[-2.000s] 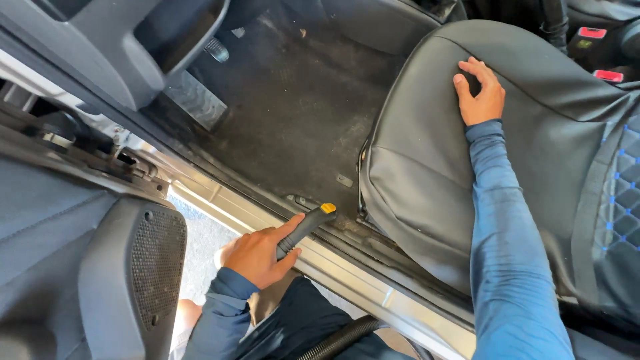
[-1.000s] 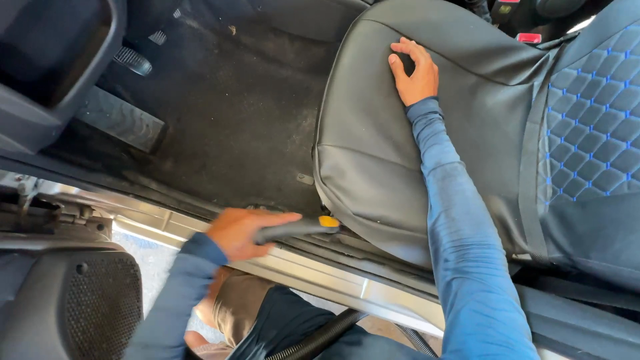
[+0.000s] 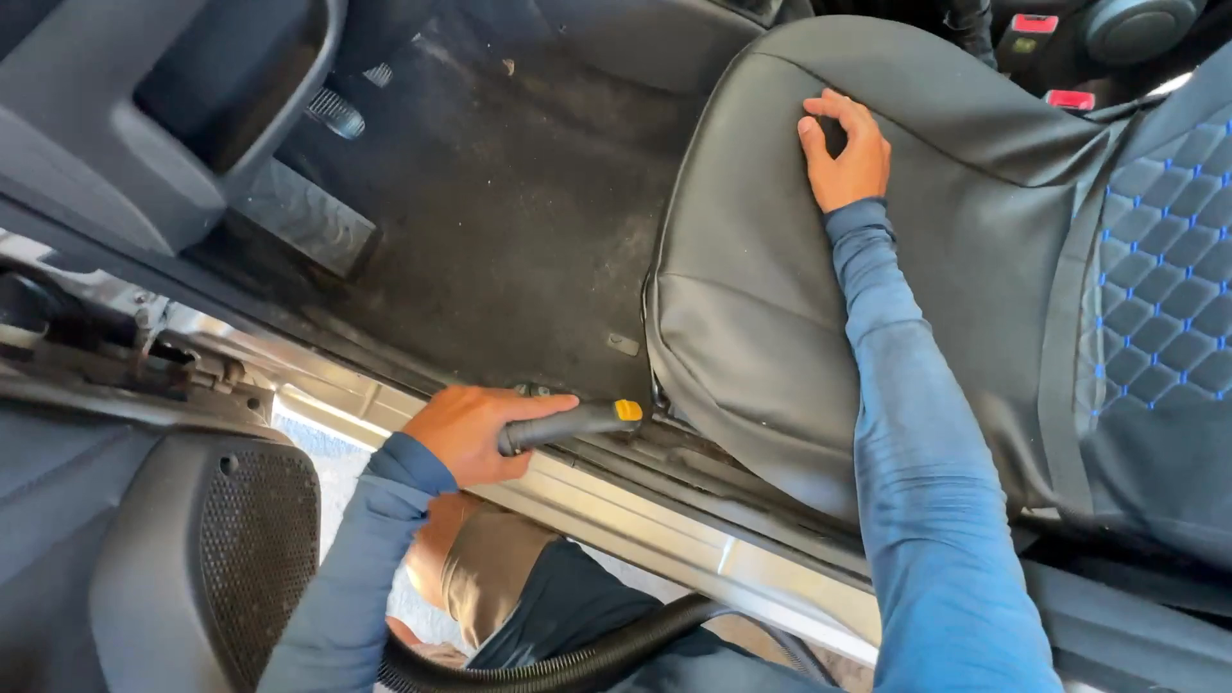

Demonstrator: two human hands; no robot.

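My left hand (image 3: 469, 433) is closed around a dark grey vacuum cleaner handle (image 3: 568, 423) with a yellow button, low over the car's door sill (image 3: 731, 568). The front end of that handle lies beside the lower front corner of the black car seat (image 3: 770, 318); what it joins to is hidden. On the seat cushion rests my right hand (image 3: 849, 154), thumb and forefinger curved with a gap between them, holding nothing. A black corrugated hose (image 3: 577, 664) passes below the sill, across my legs. Light specks and dust mark the dark footwell carpet (image 3: 500, 241).
Metal pedals (image 3: 337, 114) and a footrest plate (image 3: 303, 217) lie at the upper left, past the steering wheel (image 3: 289, 115). The open door's speaker grille (image 3: 258, 558) is at lower left. Red seat belt buckles (image 3: 1070, 99) stand beyond the seat, whose backrest (image 3: 1169, 279) has blue stitching.
My left hand keeps its hold on the handle, whose tilt has varied slightly near the seat's front corner. My right hand stays on the seat. The view has shifted back and forth.
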